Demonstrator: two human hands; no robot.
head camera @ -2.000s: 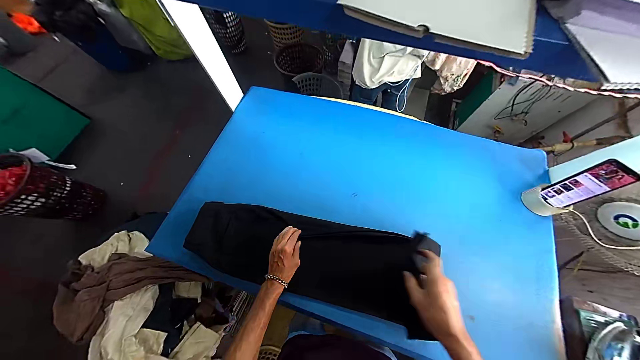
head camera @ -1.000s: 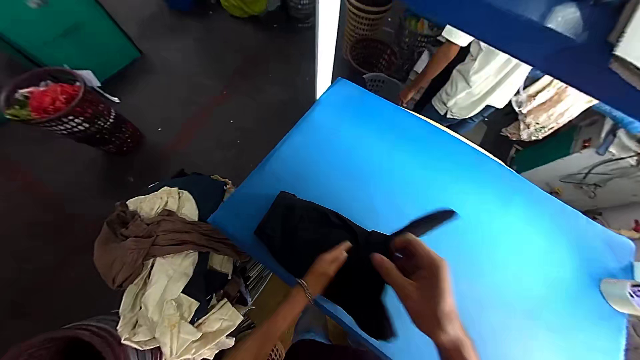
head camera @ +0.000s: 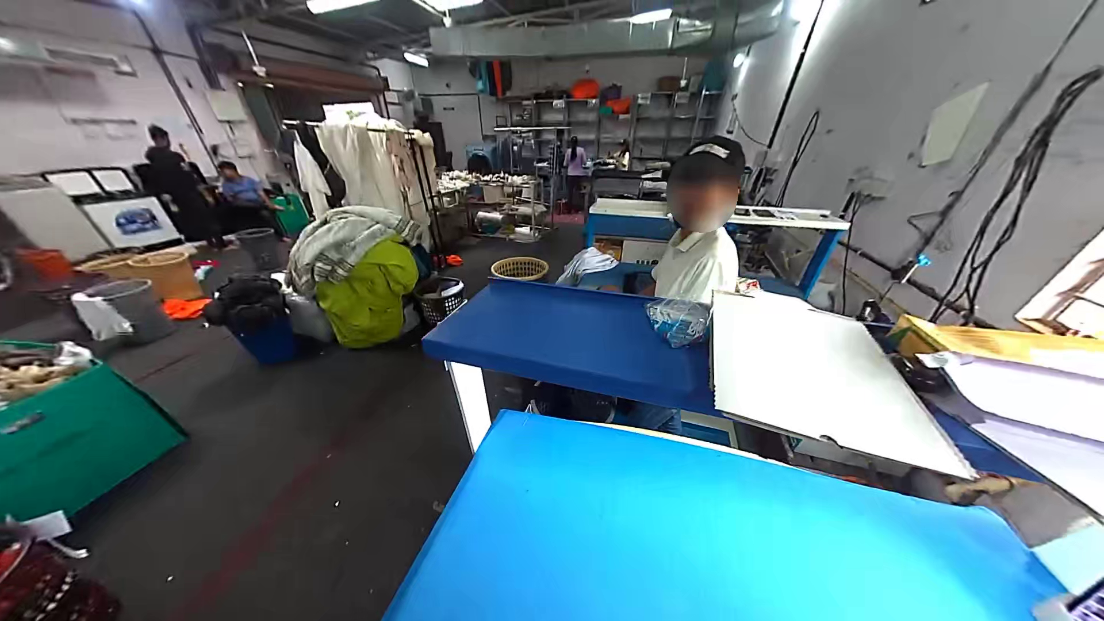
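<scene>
Neither my left hand nor my right hand shows in the head view now. The light-blue padded table (head camera: pixel 690 526) fills the bottom of the view, its near part cut off. The black cloth from the earlier frames is out of sight. Beyond the table stands a dark-blue raised shelf (head camera: pixel 578 336) on a white post. A crumpled clear plastic bag (head camera: pixel 679 321) and a large white board (head camera: pixel 811 371) lie on it.
A person in a white shirt and black cap (head camera: pixel 700 259) is behind the shelf. To the left are a green bin (head camera: pixel 86 440), a lime-green cloth bundle (head camera: pixel 369 293) and a blue bin (head camera: pixel 266 341). Garments hang on a rack (head camera: pixel 366 164) farther back.
The view has swung up from the tabletop to the room. Both hands and the black cloth, seen on the table a second ago, are out of the frame.
</scene>
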